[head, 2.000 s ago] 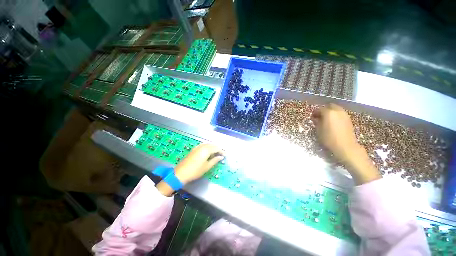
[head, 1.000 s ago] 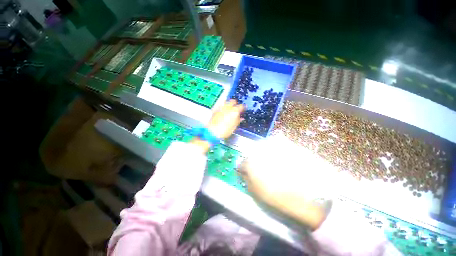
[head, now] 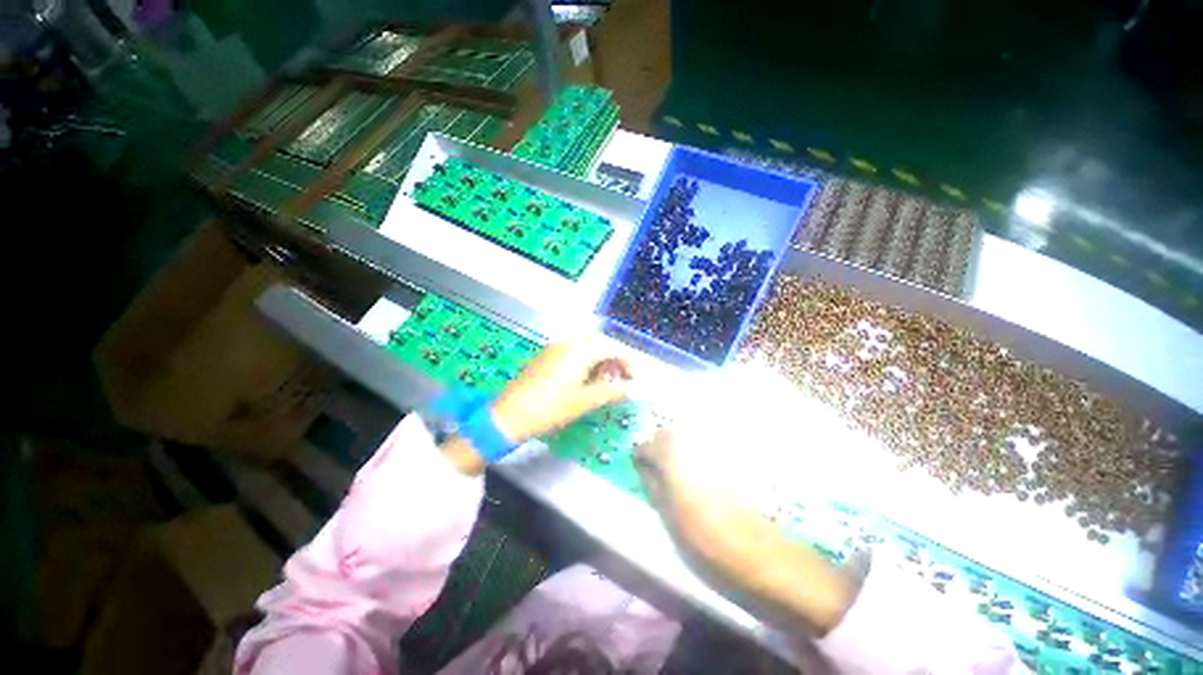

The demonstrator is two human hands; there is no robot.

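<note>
My left hand point(head: 561, 388), with a bright blue band at the wrist, is above the green PCB panel point(head: 462, 340) in the rail. Its fingers are curled near small dark pieces, but blur hides whether they hold them. My right hand point(head: 679, 481) is low over the same row of boards, fingertips pointing down at the panel, washed out by glare; what it holds is hidden. The blue bin point(head: 803, 208) of black components stands just beyond my left hand. Copper-coloured components point(head: 924, 382) lie in a wide loose heap to the right.
Spare PCB panels lie in a white tray point(head: 425, 148) and in a stack point(head: 575, 128) behind it. A component tray point(head: 897, 237) lies behind the heap. Another blue bin point(head: 1178, 554) is cut off at right. The metal rail point(head: 337, 359) runs along the near side.
My left hand reached to the blue bin and has come back over the board. My right hand moved from the copper-coloured heap to the board and stays there.
</note>
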